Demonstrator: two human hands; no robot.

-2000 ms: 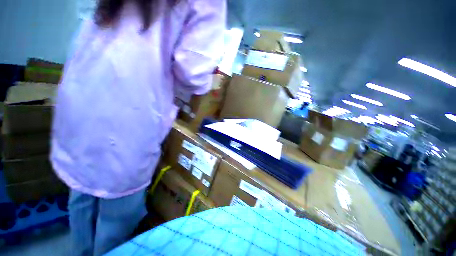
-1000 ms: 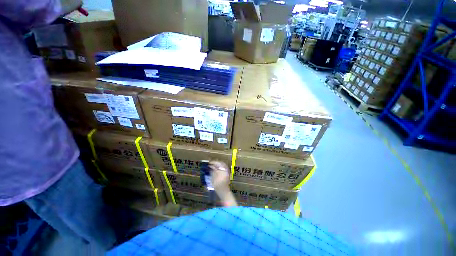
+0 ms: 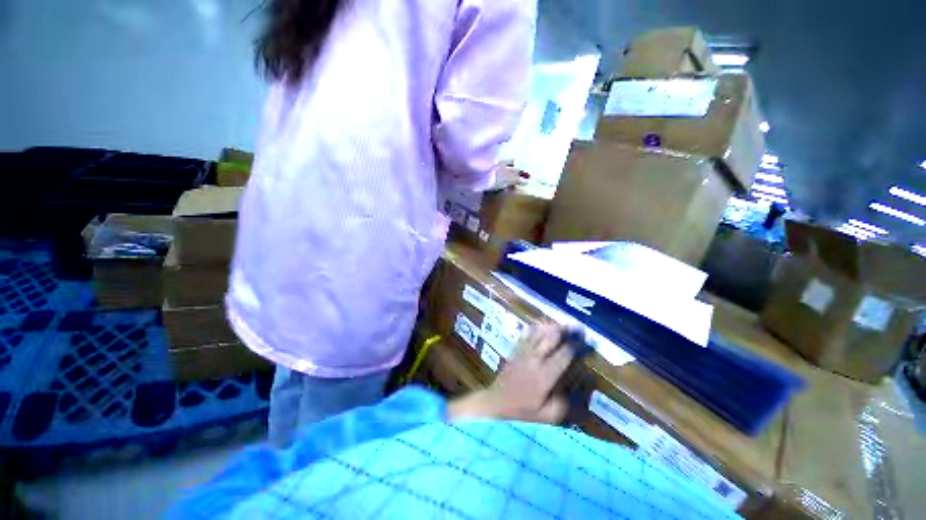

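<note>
My left hand is bare and reaches in from the lower left in a blue sleeve. Its fingers are bent around a small dark object, blurred, at the upper edge of the labelled shipping cartons. I cannot tell what the object is. My right hand is not in view. White labels show on the carton sides. On top lies a flat stack of long dark blue strips with loose white paperwork on it.
A person in a pink jacket stands close on the left, a hand at a small carton. Large cartons are stacked behind the papers. An open carton stands right. Blue pallets and smaller cartons are far left.
The view has swung left, bringing the person and pallets back in. The hand seen low at the strapped cartons one second ago is now at the upper cartons' edge.
</note>
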